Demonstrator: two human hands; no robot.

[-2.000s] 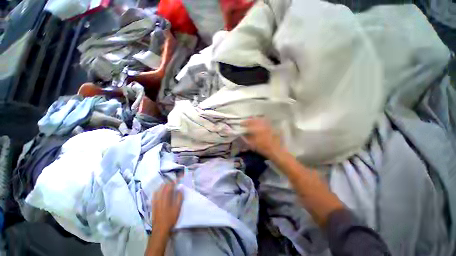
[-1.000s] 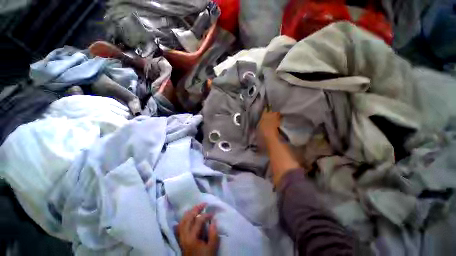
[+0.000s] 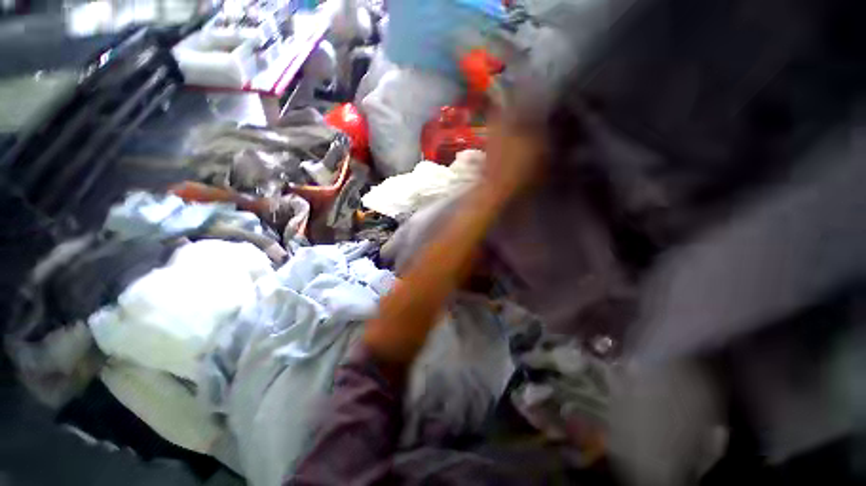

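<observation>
A large dark grey-mauve curtain (image 3: 579, 247) is raised and blurred, covering much of the right side. My left arm crosses the middle from the lower edge, and my left hand (image 3: 517, 119) is high at the curtain's edge, blurred, seemingly gripping it. My right hand is not clearly seen; a small blurred orange-brown patch low right of centre may be part of it. A pale blue-grey cloth (image 3: 294, 351) and a bright white cloth (image 3: 190, 294) lie heaped at the left. No eyelets can be made out.
Behind the heap are an orange basket (image 3: 204, 193) with grey cloth, shiny red bags (image 3: 448, 133), a whitish sack (image 3: 404, 109) and a cream cloth (image 3: 418, 188). A white tray (image 3: 214, 59) is at the upper left, above dark slats (image 3: 85, 123).
The grey-mauve curtain has come up from the heap and spread across the right. My left hand has moved from the pale cloth up to the curtain. The view has tilted up.
</observation>
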